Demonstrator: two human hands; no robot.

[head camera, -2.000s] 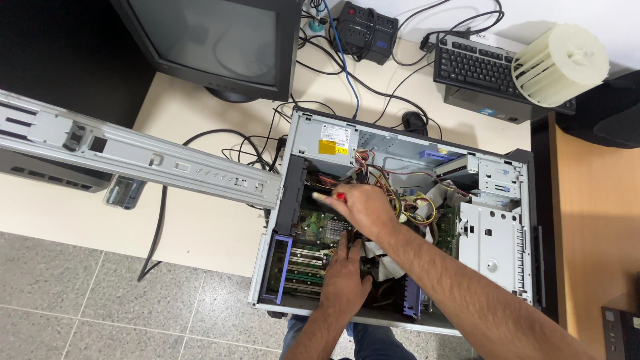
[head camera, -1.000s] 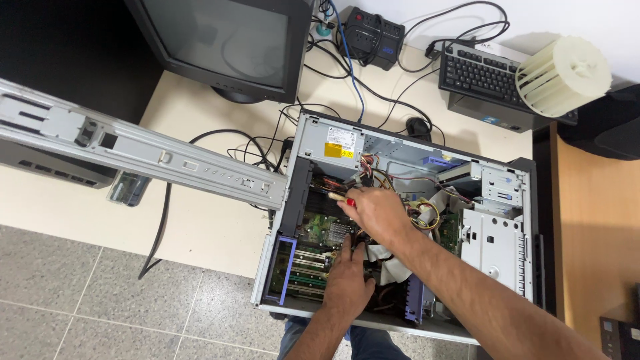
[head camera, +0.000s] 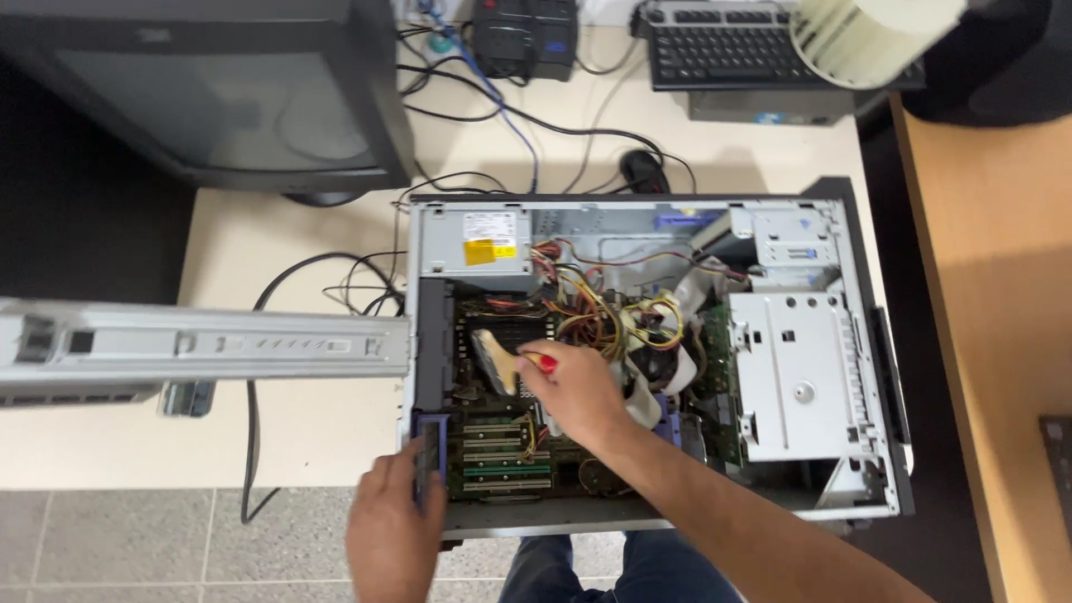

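An opened desktop computer case [head camera: 802, 377] lies on its side. My right hand [head camera: 578, 389] grips a paintbrush [head camera: 499, 362] with a red-tipped handle, its bristles over the motherboard [head camera: 502, 402] near the memory slots. At the case's lower left, my left hand [head camera: 398, 511] rests with its fingers around the blue plastic frame [head camera: 444, 456] at the rear slots; whether it grips the frame cannot be told. Expansion slots [head camera: 507, 471] show between the hands. Bundled power cables [head camera: 615, 318] lie above my right hand, and the power supply [head camera: 476, 243] fills the upper left corner.
A metal side panel or rail [head camera: 251, 342] extends left from the case. Behind stand a monitor [head camera: 218, 100], a keyboard [head camera: 729, 50], a white plastic cylinder [head camera: 871, 38] and a mouse [head camera: 643, 172]. Loose cables [head camera: 502, 100] cross the desk. A wooden surface [head camera: 997, 251] lies right.
My left hand has moved from the middle of the motherboard to the case's lower left edge. The brush remains in my right hand. The view has turned and come closer.
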